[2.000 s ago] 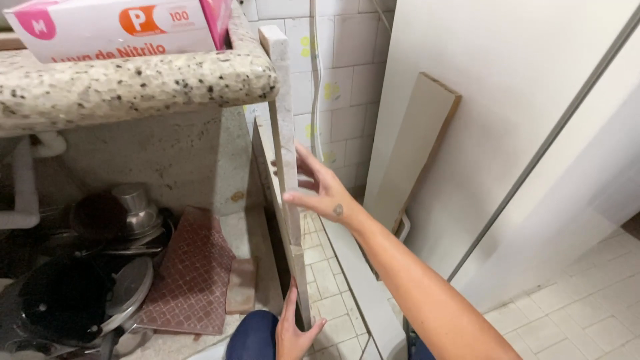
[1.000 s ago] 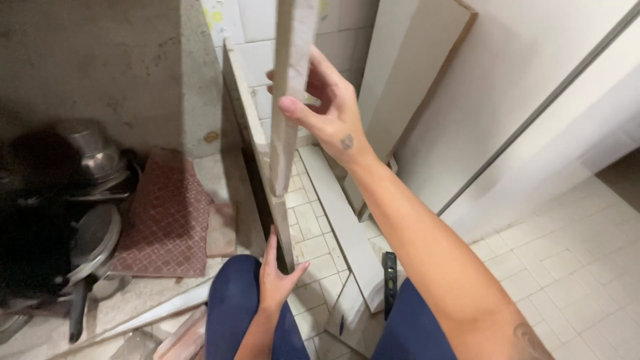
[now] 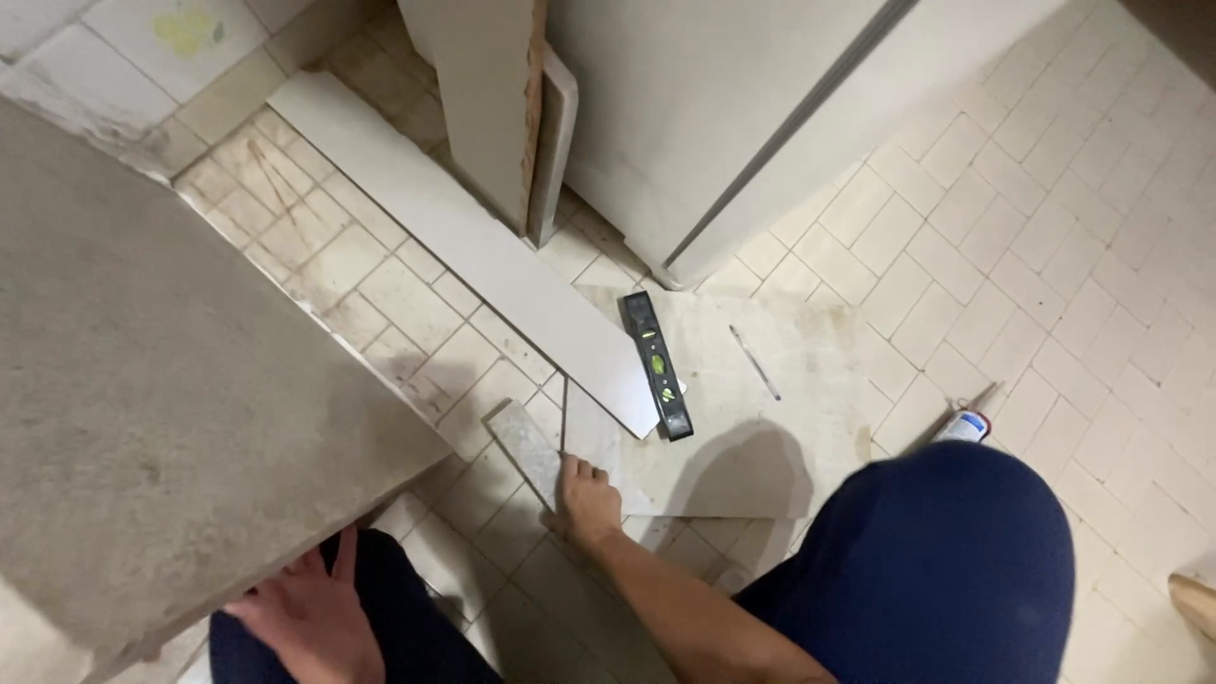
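Note:
My right hand [image 3: 591,499] reaches down to the floor, its fingers curled over the edge of a narrow grey-white stone strip [image 3: 528,446]. The strip's lower end is hidden by the hand. My left hand [image 3: 318,608] is at the lower edge of a large grey slab panel [image 3: 190,361], fingers spread and touching that edge; some fingertips are hidden. A long white board [image 3: 475,256] lies diagonally on the tiles. Against its near end lies a black spirit level [image 3: 657,366] with green vials. A pen [image 3: 755,363] rests on a flat pale slab [image 3: 741,456] to the right.
A white appliance or cabinet [image 3: 684,114] stands at upper centre. Beside it lean a pale panel with a rough brown edge [image 3: 484,104] and a rounded-edge panel [image 3: 556,142]. A sealant tube [image 3: 964,426] lies by my right knee. A tiled wall [image 3: 104,76] is at upper left.
My right hand has left the upright narrow strip's upper part and come down to a strip near the floor. My left hand has moved to the grey slab's edge. The view has swung down.

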